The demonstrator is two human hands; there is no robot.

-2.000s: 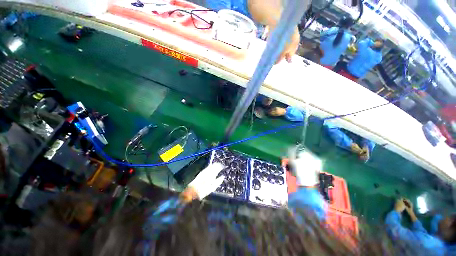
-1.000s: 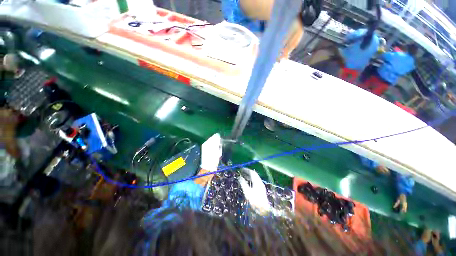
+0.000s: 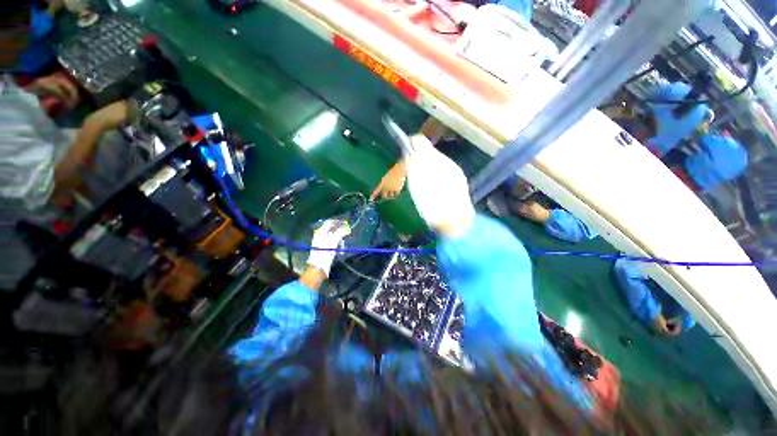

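My left hand [image 3: 329, 242], in a white glove, is over the grey-blue box [image 3: 365, 232]; whether it holds anything cannot be told. My right hand [image 3: 439, 183], also white-gloved, reaches forward over the green bench. A thin greyish shape [image 3: 396, 134] shows at its fingertips, too blurred to name. The tray fixture [image 3: 411, 294] with rows of glossy black parts lies below and between my arms. A second tray [image 3: 456, 334] beside it is partly hidden by my right sleeve. The heap of black parts [image 3: 572, 349] sits in the salmon-orange bin [image 3: 606, 383], partly covered by my sleeve.
A bare hand [image 3: 392, 182] is beside my right glove. The blue air line [image 3: 596, 255] crosses the view. The black machine [image 3: 179, 209] and another person's arm [image 3: 85, 145] are at left. The raised white shelf [image 3: 579, 183] and a metal post [image 3: 579, 94] stand beyond.
My right hand has left the trays and moved forward over the bench. My left hand is now over the box; the white flat shape seen near it earlier is gone. The view has turned toward the machine.
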